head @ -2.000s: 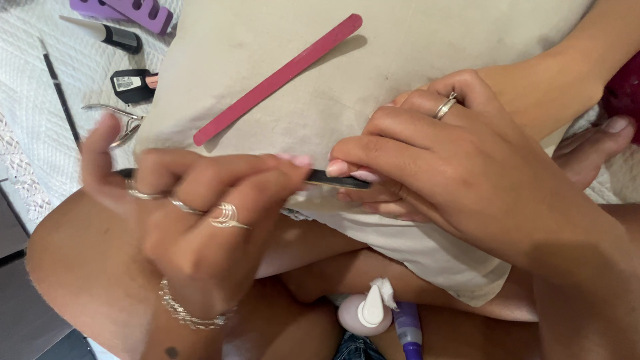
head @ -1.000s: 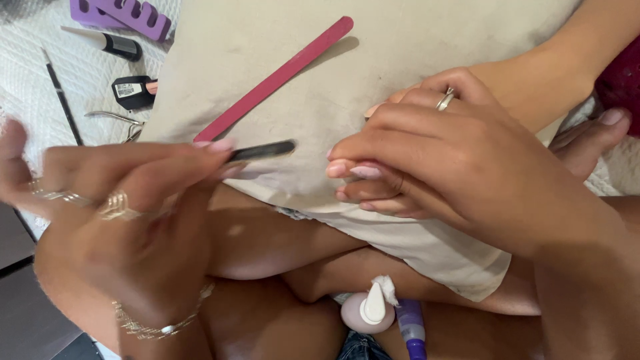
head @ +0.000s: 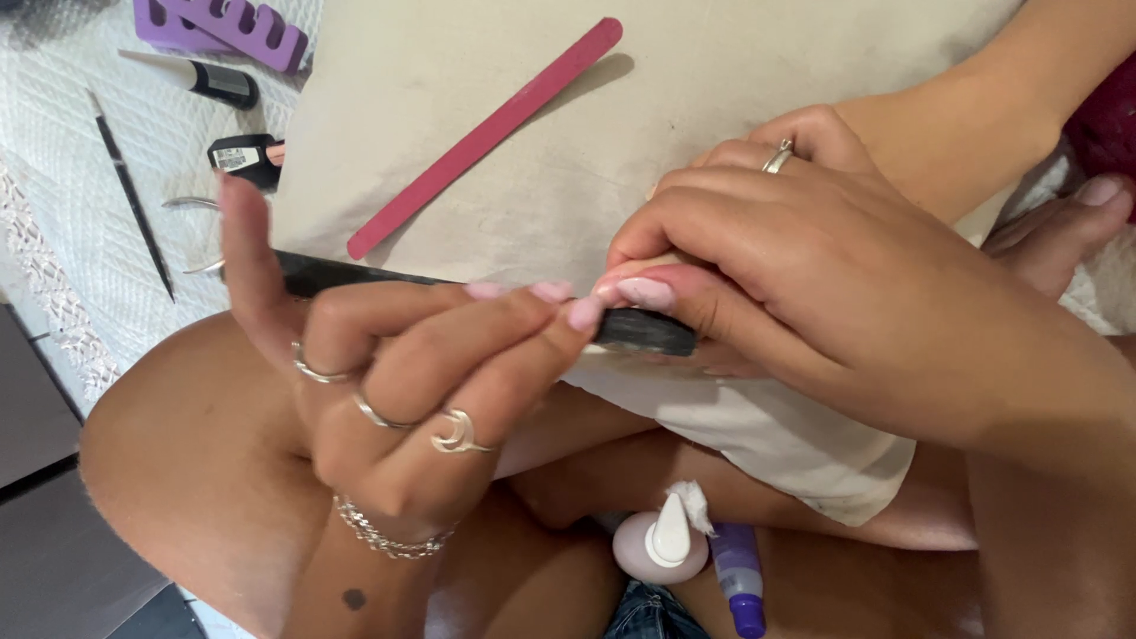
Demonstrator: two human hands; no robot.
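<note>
My left hand [head: 417,373], with several rings and a chain bracelet, pinches a black nail file [head: 648,330] between thumb and fingers. The file's rounded end lies right under the fingertips of my right hand [head: 781,248]. My right hand, wearing a ring, is closed around the fingers of another person's hand, whose wrist and forearm [head: 967,133] come in from the upper right. Which fingertip the file touches is partly hidden. A pink nail file [head: 488,138] lies diagonally on the beige cushion [head: 710,71] beyond my hands.
On the white quilted cloth at left lie purple toe separators [head: 235,27], a brush with a black handle [head: 133,195], a black-capped tube [head: 222,84], a black bottle [head: 244,158] and metal nippers [head: 191,203]. A pump bottle [head: 661,546] and a purple-capped tube [head: 741,577] stand between the legs.
My left hand has moved right, bringing the black file from a spot apart from my right hand back against the fingers there. The right hand keeps its hold on the other person's hand.
</note>
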